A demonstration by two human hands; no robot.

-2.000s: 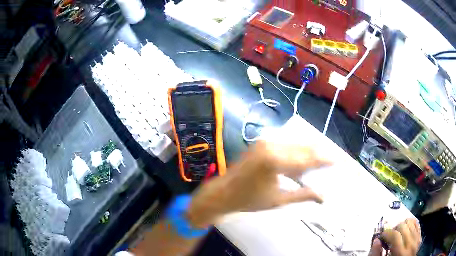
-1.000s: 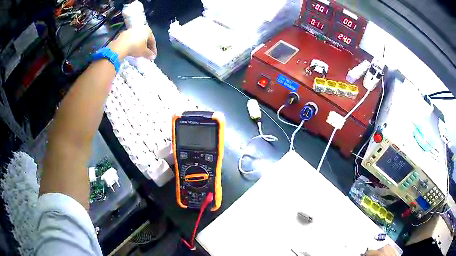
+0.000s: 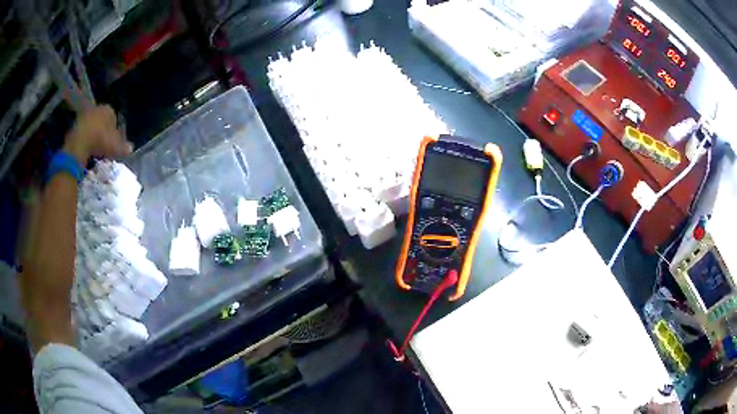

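My left hand (image 3: 97, 136) is at the far left, just beyond the upper end of a pile of white wall chargers (image 3: 121, 259). Its fingers are blurred, and whether it holds anything cannot be told. The pile stands along the left side of a grey plastic tray (image 3: 194, 154). Several loose white housings, one of them a charger (image 3: 185, 251), and green circuit boards (image 3: 257, 239) lie on the tray. My right hand is out of the picture.
Rows of white chargers (image 3: 355, 121) stand right of the tray. An orange-edged multimeter (image 3: 448, 214) with a red lead lies beside them. A white sheet (image 3: 501, 340) holds a small metallic piece (image 3: 579, 333). A red power unit (image 3: 598, 129) stands behind.
My left hand has moved from the far end of the charger rows to the pile at far left. The view has swung left. My right hand has left the picture.
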